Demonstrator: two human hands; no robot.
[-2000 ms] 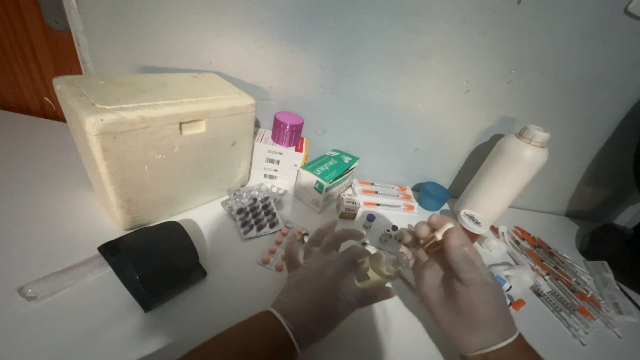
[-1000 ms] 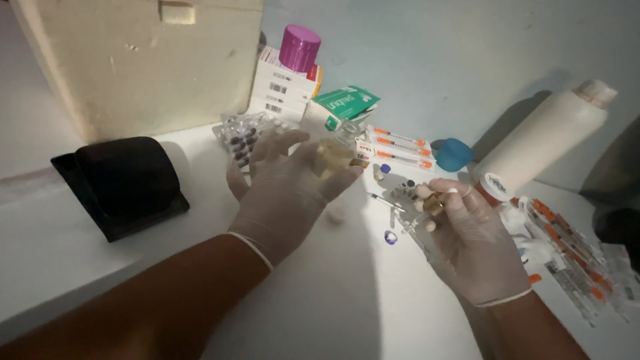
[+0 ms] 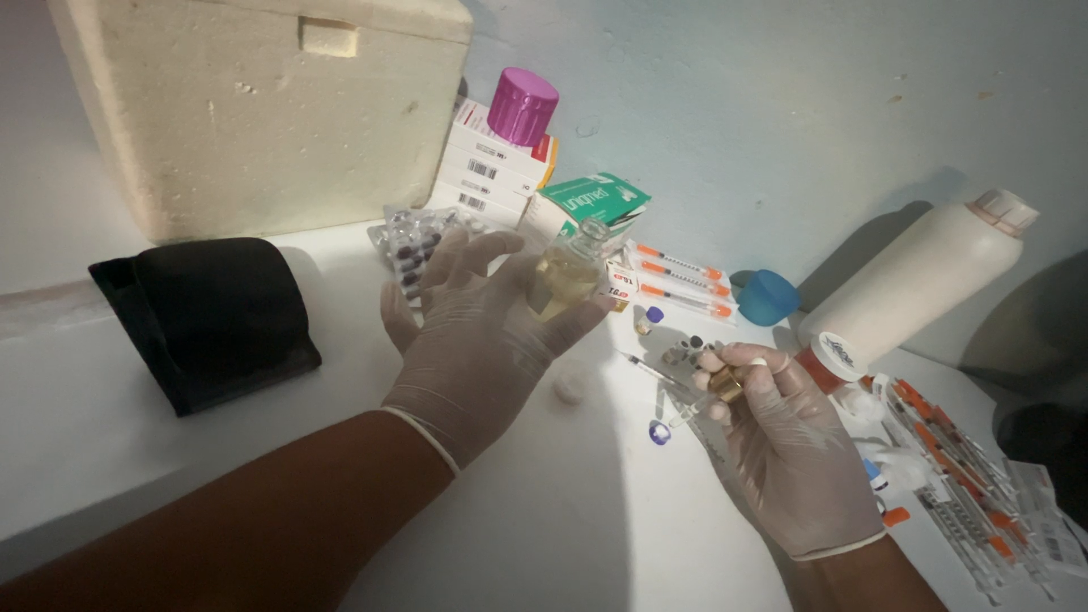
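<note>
In a translucent glove, my left hand [image 3: 476, 331] grips a clear glass bottle [image 3: 565, 276] of pale yellow liquid, its neck uncovered. My gloved right hand [image 3: 782, 425] pinches a small gold-coloured cap or bottle part [image 3: 728, 383] with a white piece at the thumb. Just left of those fingers lie a thin syringe [image 3: 654, 371] and a small purple-ringed cap [image 3: 660, 433]. A purple-capped vial [image 3: 649, 320] and several smaller vials [image 3: 682, 348] stand or lie between the hands. Behind my left hand are blister packs of capsules [image 3: 416, 251].
A foam box [image 3: 280, 119] stands back left, a black case [image 3: 221, 314] before it. Medicine cartons [image 3: 489, 170] carry a purple cap [image 3: 523, 106]. Beyond are a green-and-white box [image 3: 595, 200], packed syringes [image 3: 684, 280], a blue cap [image 3: 767, 297], a white bottle [image 3: 918, 272] and loose syringes [image 3: 960, 476].
My left hand has moved away from my right with the glass bottle, towards the green-and-white box. The view has shifted closer to the table.
</note>
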